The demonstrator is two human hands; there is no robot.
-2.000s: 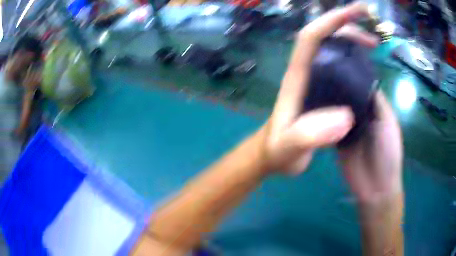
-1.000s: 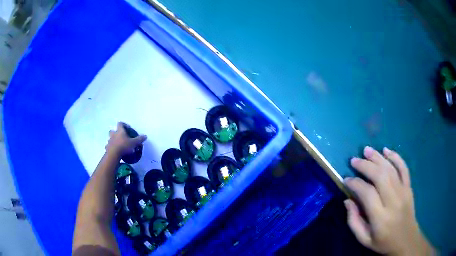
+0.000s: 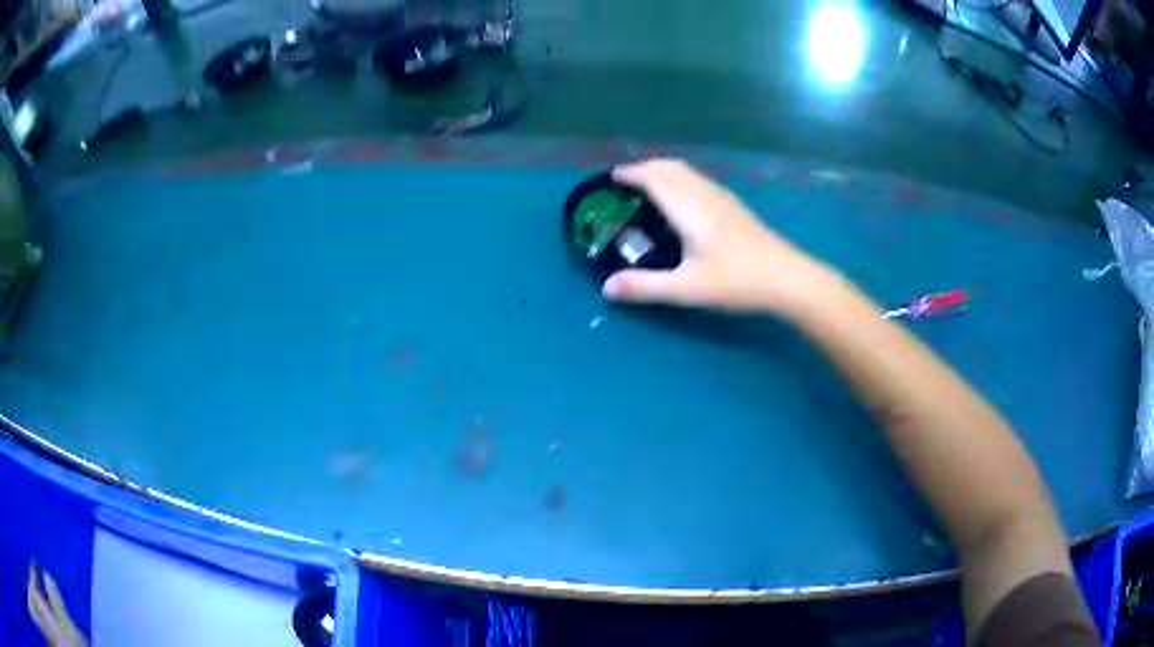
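Observation:
My right hand grips a round black housing at its right side, over the middle of the teal mat. The housing's open side faces up and shows a green circuit board and a small silver-white block. My left hand is at the lower left edge, over the left blue crate; only its fingers show, apart, with nothing visible in them. One black housing shows in that crate, cut off by the bottom edge, on the white liner sheet.
A red-handled screwdriver lies on the teal mat, partly behind my right forearm. More black housings and cables lie on the dark green strip behind. A clear plastic bag is at the right edge, above the right blue crate.
The view has swung from the left crate to the mat. My left hand has let go of the housing it held in the crate. My right hand, empty before, now grips a housing.

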